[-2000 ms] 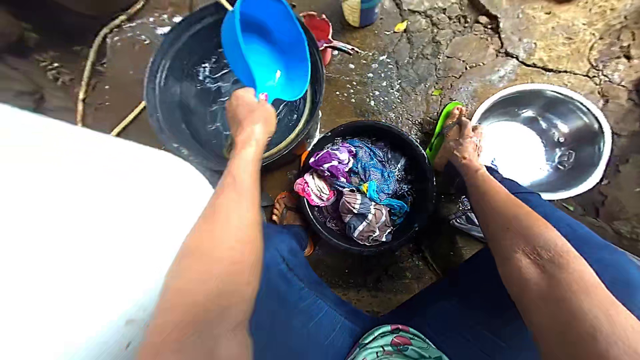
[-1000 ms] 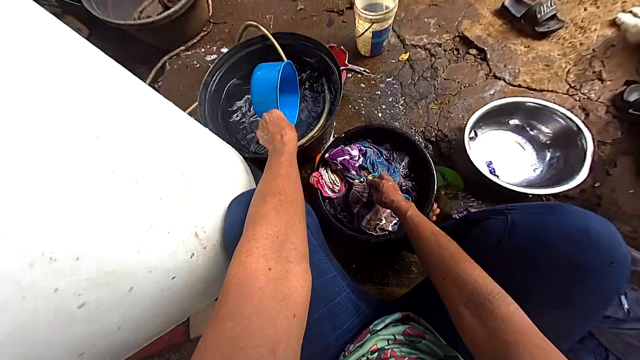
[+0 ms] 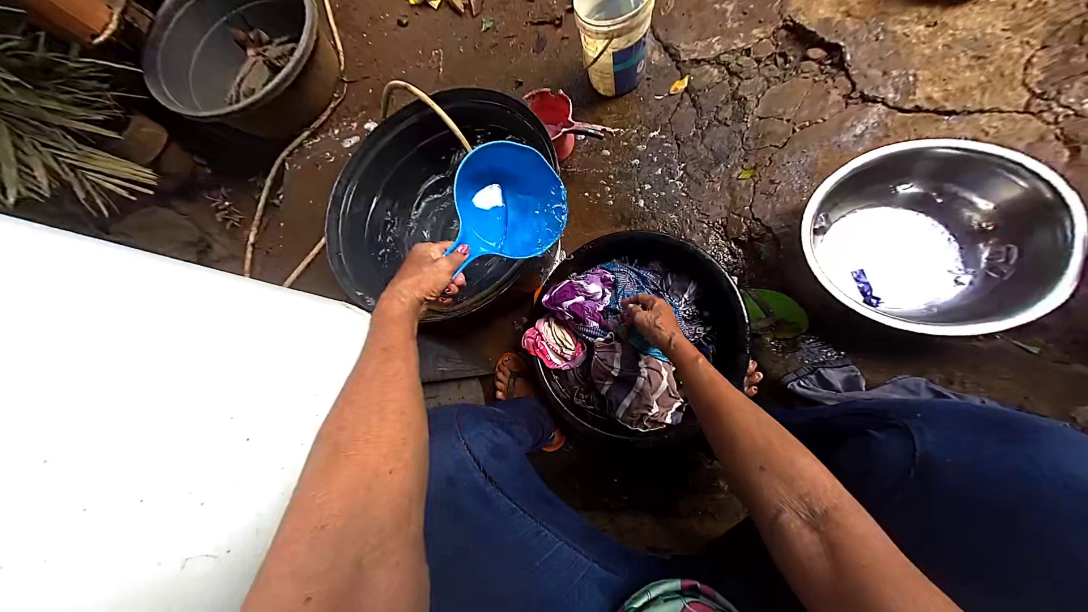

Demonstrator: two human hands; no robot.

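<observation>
My left hand point(image 3: 427, 276) grips the handle of a blue plastic dipper point(image 3: 518, 200) that holds some water. The dipper is over the right side of a black tub of water point(image 3: 365, 204), where a hose point(image 3: 425, 102) hangs over the rim. My right hand point(image 3: 653, 321) touches wet clothes in a smaller black basin point(image 3: 735, 340) between my feet; whether its fingers grip any cloth is unclear. Around it lie a purple and white cloth point(image 3: 580, 299), a pink one point(image 3: 554, 342) and a brown plaid one point(image 3: 637, 387).
A shiny metal basin point(image 3: 1011, 221) with a small blue packet point(image 3: 865, 289) stands at right. A white and blue bucket point(image 3: 616, 51) and a red plastic piece point(image 3: 552, 119) are beyond the tubs. A white surface point(image 3: 170, 425) fills the left. The ground point(image 3: 731, 127) is wet and cracked.
Two seconds ago my right hand was by a green sandal outside the basin; now it is at the clothes. The dipper, seen upright a second ago, now shows its inside with water.
</observation>
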